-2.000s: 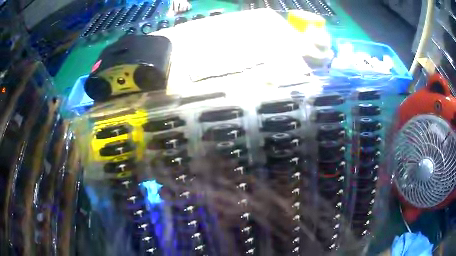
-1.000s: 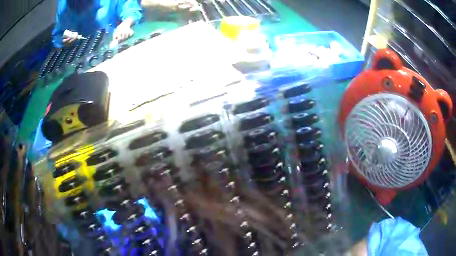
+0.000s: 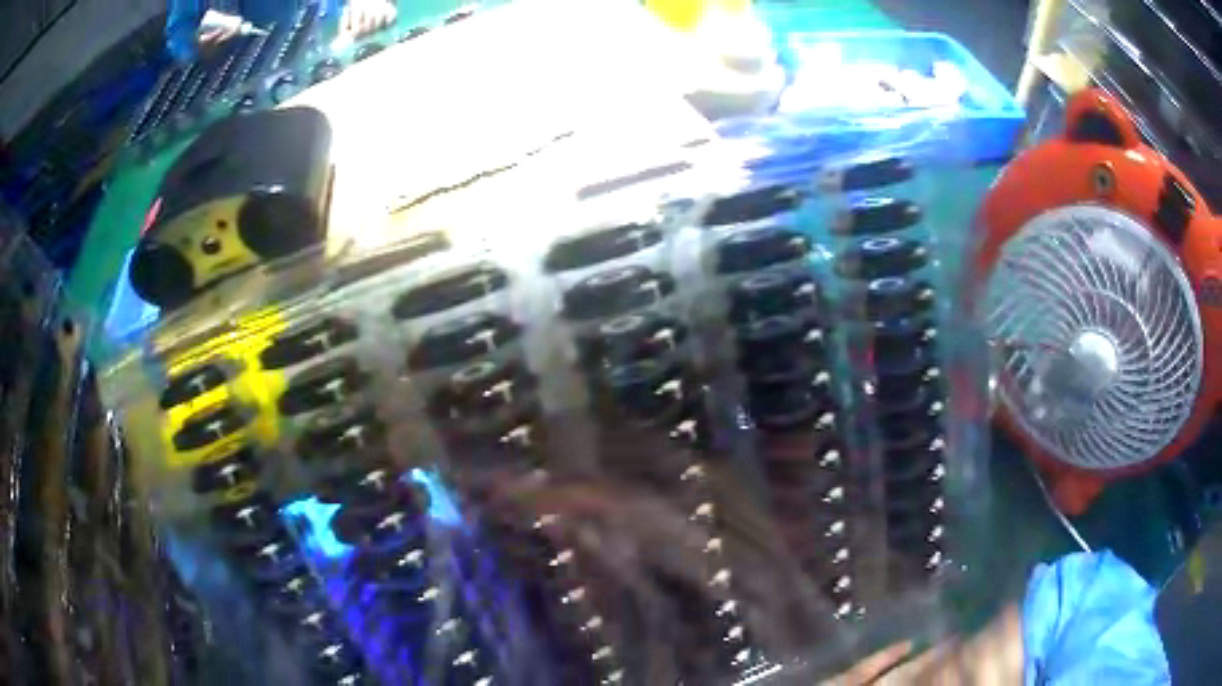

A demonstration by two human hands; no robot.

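A clear ribbed blister tray [image 3: 536, 362] fills the middle, tilted, with columns of black oval components [image 3: 610, 247], many with small silver T-shaped pins. Blue glow and a yellow panel show through the plastic. My right hand [image 3: 954, 659] is at the bottom edge, cut off and blurred, at the tray's near right corner, with a blue sleeve [image 3: 1096, 625] at the wrist. Its fingers are mostly hidden or out of the picture, so its grip is unclear. My left hand is not visible.
A black-and-yellow speaker-like device [image 3: 231, 215] and a bright white sheet [image 3: 496, 94] lie behind the tray. A blue bin [image 3: 985, 123] with white contents is at the back right. An orange-red fan [image 3: 1096, 121] stands right. Shiny stacked layers are at left. A coworker's hands [image 3: 365, 19] show top left.
Compared with one second ago, the view has shifted, so the tray and fan sit further right and higher. More of my right hand shows at the tray's near right corner.
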